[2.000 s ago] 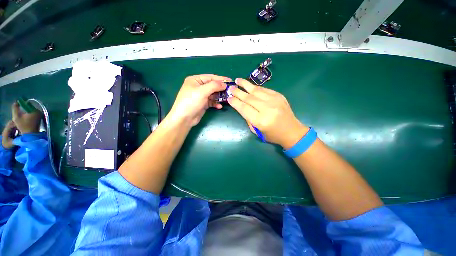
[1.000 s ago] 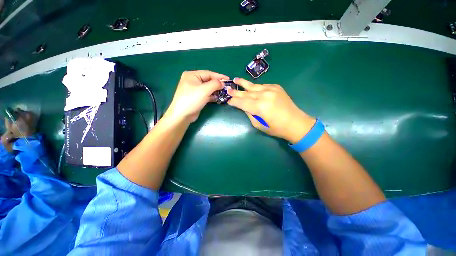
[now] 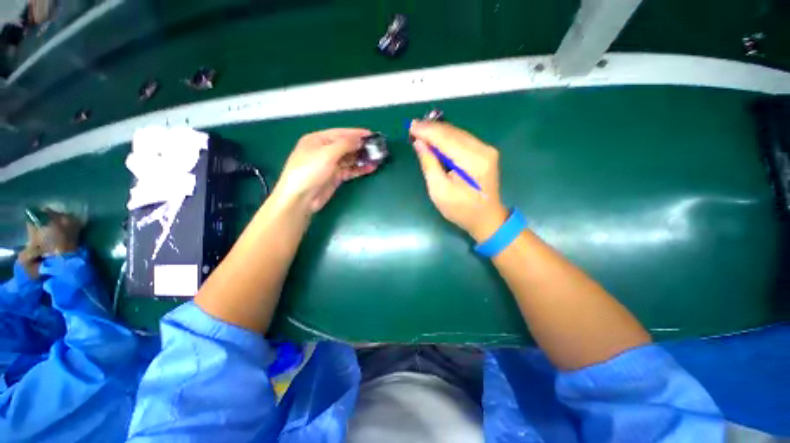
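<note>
My left hand [image 3: 325, 169] holds a small dark smartwatch unit [image 3: 372, 150] with a silvery inside between its fingertips, above the green bench mat. My right hand [image 3: 459, 173] is to the right of the unit, apart from it, and holds a thin blue pry stick [image 3: 457, 170] like a pen. A blue band is on my right wrist. A waiting unit [image 3: 434, 115] lies behind my right fingers near the rail; only its small silvery end shows, the rest is hidden.
A black box [image 3: 208, 216] with torn white paper and cables stands at left. A white rail [image 3: 286, 102] with a post [image 3: 593, 35] borders the belt, where several units lie, one of them centrally [image 3: 392, 36]. Another person's hands [image 3: 54, 235] are at far left.
My right hand has moved off the unit and now holds the blue stick between its fingertips. The left hand still holds the unit, its silvery side now showing. The belt units have shifted.
</note>
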